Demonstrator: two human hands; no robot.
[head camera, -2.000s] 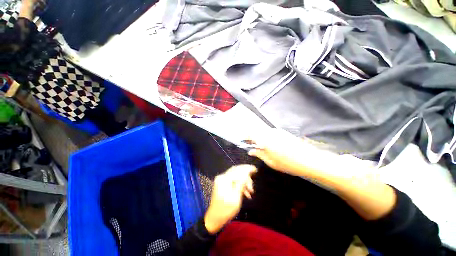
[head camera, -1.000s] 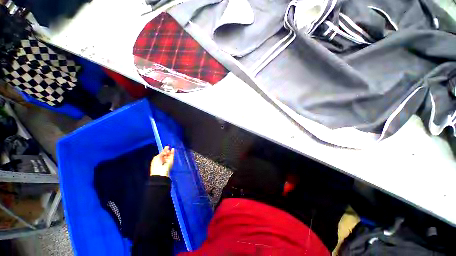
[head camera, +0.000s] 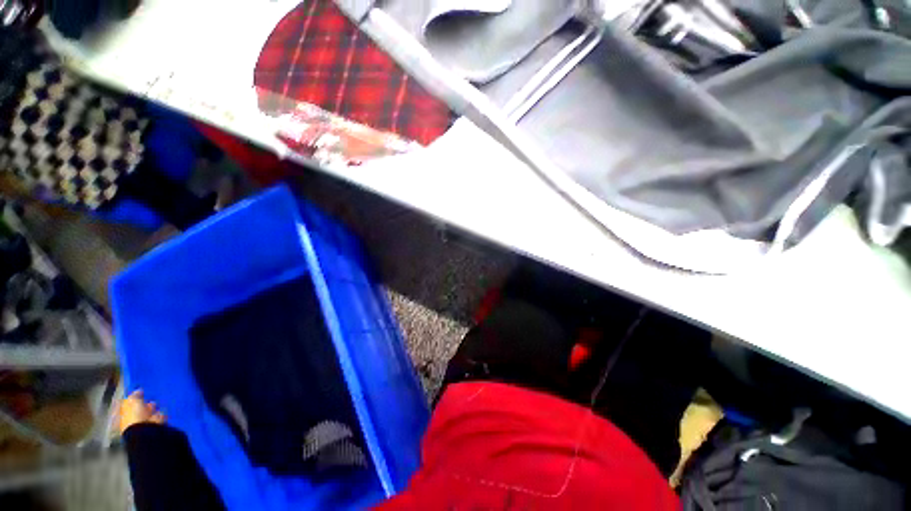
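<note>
My left hand (head camera: 138, 411) is at the outer left rim of the blue crate (head camera: 328, 289), its fingers curled at the edge; the hand is small and slightly blurred. The black sleeve comes up from the bottom edge. Dark cloth (head camera: 280, 369) lies inside the crate. My right hand is not in view. The grey garment (head camera: 639, 150), with double white lines and white-bound edges, lies spread on the white table (head camera: 559, 235). No needle can be seen.
The red plaid pad (head camera: 345, 75) lies on the table near its edge. Checkered cloth (head camera: 75, 135) is at upper left. Red cloth (head camera: 529, 449) covers my lap. Dark grey cloth (head camera: 799, 479) is under the table at lower right.
Both hands were by the table edge at first. My left hand moved to the crate's right rim, then across to its left rim. My right hand has left the view. The view has shifted.
</note>
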